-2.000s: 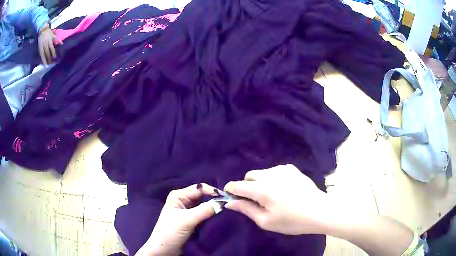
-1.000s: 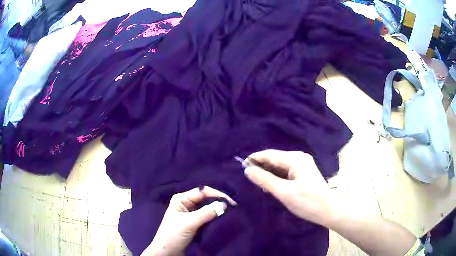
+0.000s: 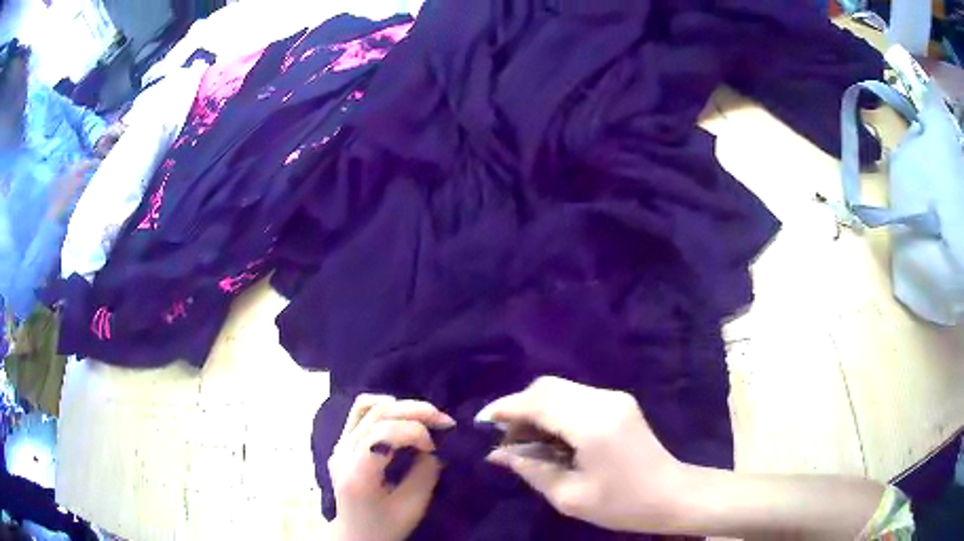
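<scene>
A large dark purple garment (image 3: pixel 592 254) lies spread and wrinkled over the middle of the table. My left hand (image 3: pixel 389 460) is at the garment's near part, fingers curled, with a bit of purple cloth showing between them. My right hand (image 3: pixel 581 449) is just to its right, thumb and fingertips a little apart. Small snips (image 3: pixel 539 452) show dimly inside my right hand; their blades are hard to make out. The two hands do not touch.
A dark garment with pink patches (image 3: pixel 227 190) and white cloth (image 3: pixel 111 201) lie at the left. A person in light blue (image 3: pixel 42 211) is at the left edge. A pale grey bag (image 3: pixel 925 211) lies at the right on the pale wooden table (image 3: pixel 809 370).
My right hand has come down beside my left hand. My left fingers have curled around the cloth. The view has shifted, so the table's contents sit more to the right and the bag is partly cut off.
</scene>
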